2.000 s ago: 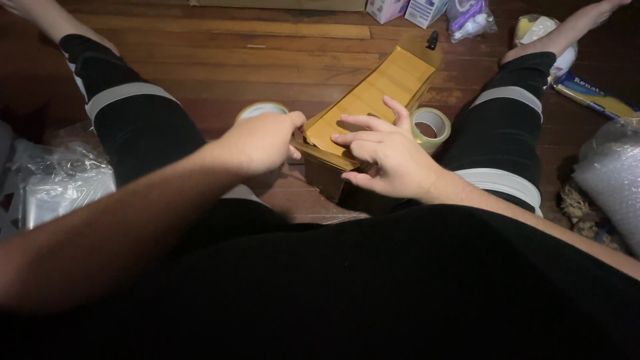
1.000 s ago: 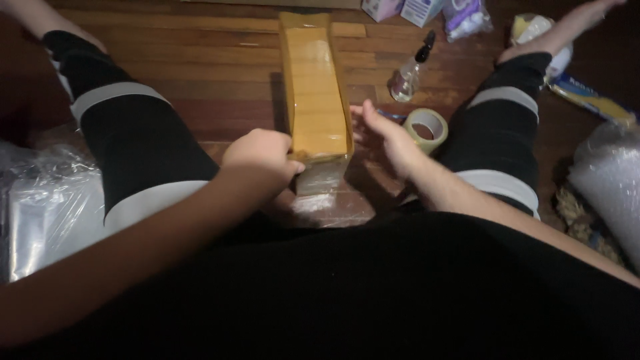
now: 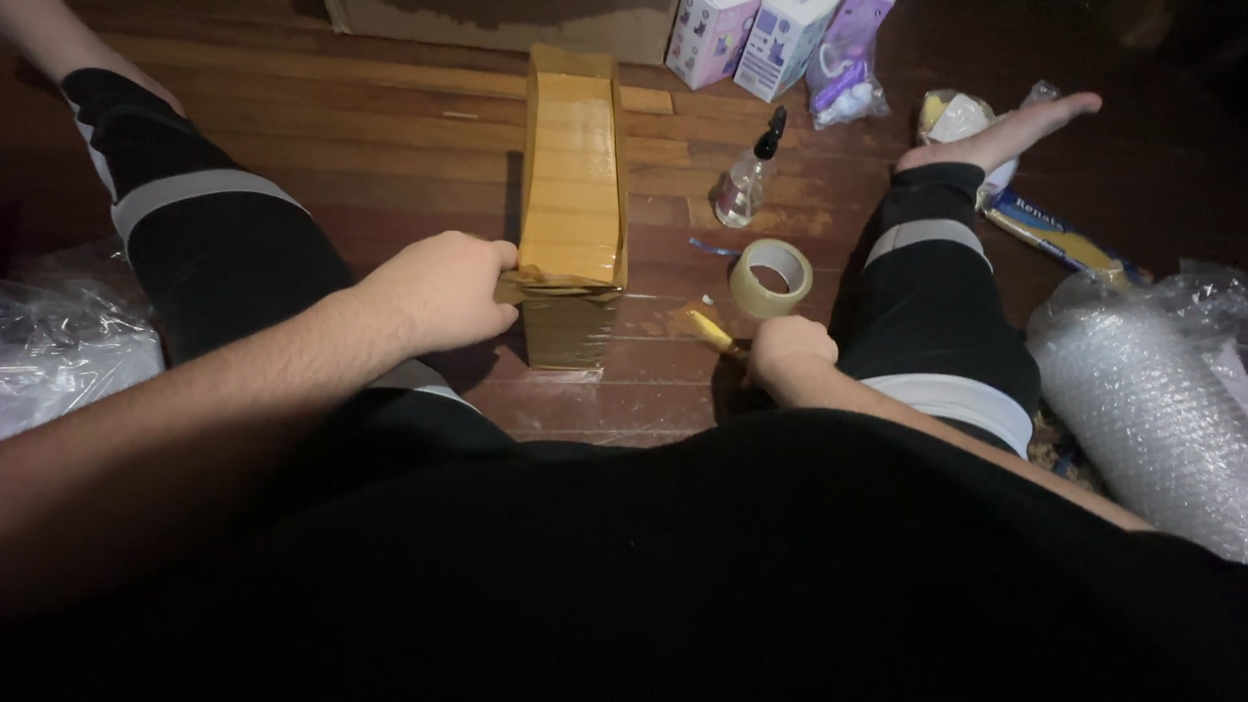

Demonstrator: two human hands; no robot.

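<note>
A long cardboard box (image 3: pixel 570 185) covered in shiny brown tape stands on the wooden floor between my legs. At its near left edge, my left hand (image 3: pixel 444 292) pinches a small brown flap (image 3: pixel 510 285) of tape or cardboard. To the right of the box, my right hand (image 3: pixel 795 356) is closed around a slim tool with a yellow end (image 3: pixel 712 330); its kind is not clear and the fist hides the rest. Just beyond that hand lies a roll of clear tape (image 3: pixel 741 288). A clear bottle with a black top (image 3: pixel 743 190) is farther away.
Bubble wrap (image 3: pixel 1150 390) lies at the right, clear plastic wrapping (image 3: pixel 68 351) at the left. Small printed boxes (image 3: pixel 712 39), a purple packet (image 3: pixel 848 68) and a large carton (image 3: pixel 507 24) are at the far side. A blue and yellow pack (image 3: pixel 1063 234) lies by my right foot.
The box, slanted two seconds ago, now points straight away from me. My right hand has moved from beside the box to the right and now holds the yellow-ended tool.
</note>
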